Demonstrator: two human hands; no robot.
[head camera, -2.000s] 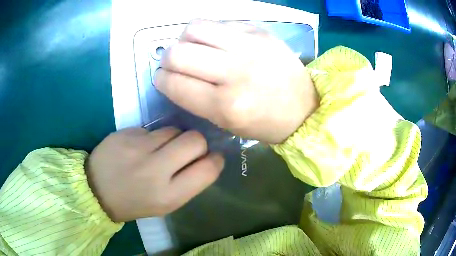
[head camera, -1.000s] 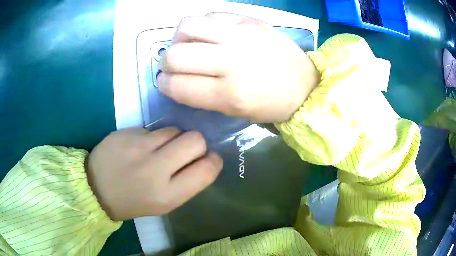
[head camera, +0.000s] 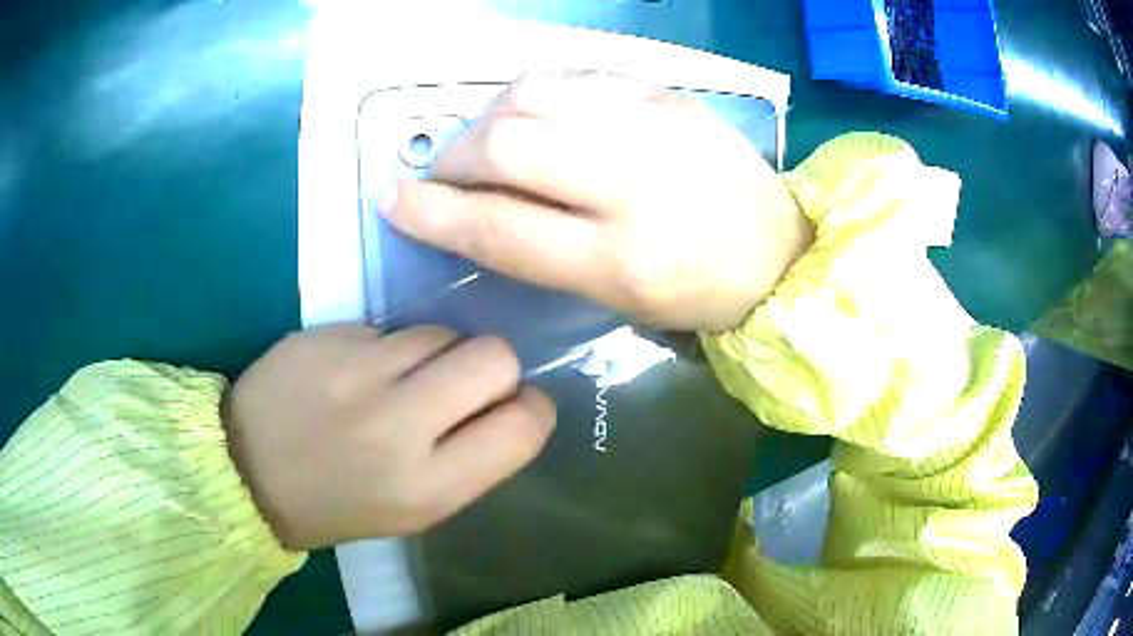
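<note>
A grey tablet (head camera: 596, 497) lies back up with ADVAN lettering, on a white foam sheet (head camera: 333, 186). Shiny wrinkled clear film (head camera: 497, 323) covers part of its back. My right hand (head camera: 609, 199) lies over the upper part, fingers bent, fingertips at the camera bump (head camera: 420, 144); one round opening shows, the other is hidden. Whether these fingers hold anything is hidden. My left hand (head camera: 391, 429) rests with curled fingers on the tablet's left side at the film's edge; I cannot tell whether it pinches the film.
A blue bin (head camera: 857, 44) with small dark pieces stands at the upper right. A white square (head camera: 942, 206) shows beside my right sleeve. A pink object (head camera: 1112, 189) is at the far right edge. Green bench surface (head camera: 149, 211) lies to the left.
My right fingertips have shifted slightly at the camera bump, and more of the upper round opening shows. The tablet and sheet appear slightly lower and further right. My left hand has barely moved.
</note>
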